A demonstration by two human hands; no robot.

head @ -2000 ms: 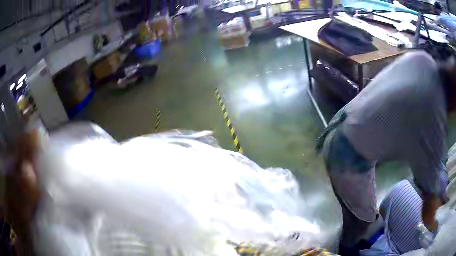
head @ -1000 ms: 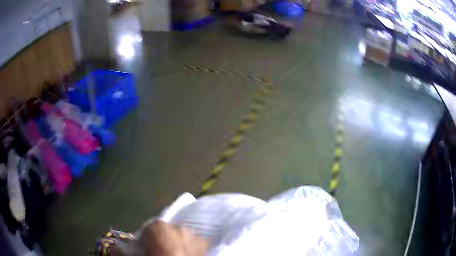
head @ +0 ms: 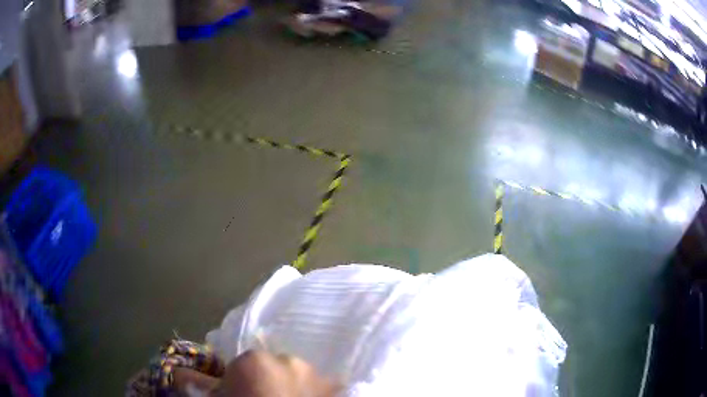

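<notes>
A bulky white fabric bundle [head: 341, 302] fills the bottom middle of the head view, close to my body. Its left part shows fine ribbed lines; its right part is bright and looks wrapped in shiny clear plastic. My left hand [head: 271, 376] is at the bottom edge, blurred and partly cut off, pressed against the bundle's near left side and holding it. A patterned sleeve or cuff shows at the wrist. My right hand is not in view.
Green floor with yellow-black tape [head: 319, 213] lies ahead. A blue crate [head: 50, 225] stands at left, with coloured bundles [head: 23, 326] below it. A dark heap [head: 345, 19] lies at the top. A carton [head: 560, 62] and shelving are at upper right; a dark structure is at right.
The view has swung from the table and bent person to the open aisle, then moved forward. The crate and coloured bundles have shifted left and down. The white bundle stays held in front.
</notes>
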